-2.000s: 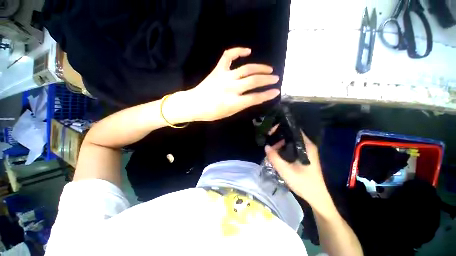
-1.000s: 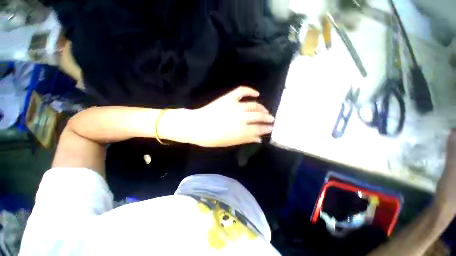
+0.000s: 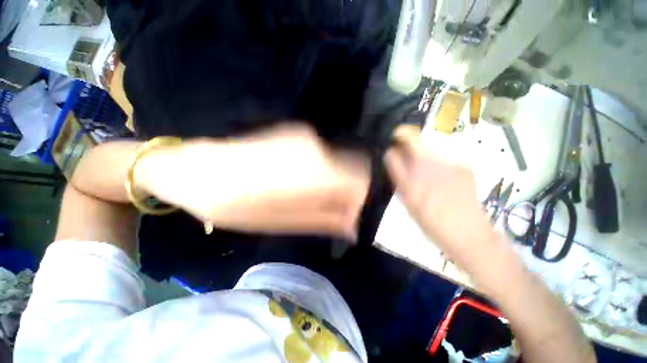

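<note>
A large black garment [image 3: 241,71] covers the left of the table and hangs over the lap. My left hand [image 3: 319,188] is blurred and lies on the garment near its right edge; its fingers are not clear. My right hand [image 3: 418,159] is blurred, reaching in from the right, with its fingertips at the black fabric edge beside my left hand. Whether either hand grips the cloth cannot be told. The sewing machine head [image 3: 489,42] is at the upper right, with a rounded white cylinder [image 3: 411,49] above the cloth.
On the white table [image 3: 404,230] lie thread snips [image 3: 499,197], shears [image 3: 555,227], a screwdriver [image 3: 604,198] and a thin grey bar [image 3: 515,147]. Yellow blocks [image 3: 448,112] sit by the machine. A red-rimmed bin [image 3: 454,312] is below the table edge. A blue crate [image 3: 92,106] stands left.
My right hand has moved from the far right to the fabric edge beside my left hand. My left hand has shifted slightly and is more blurred. More of the machine head shows.
</note>
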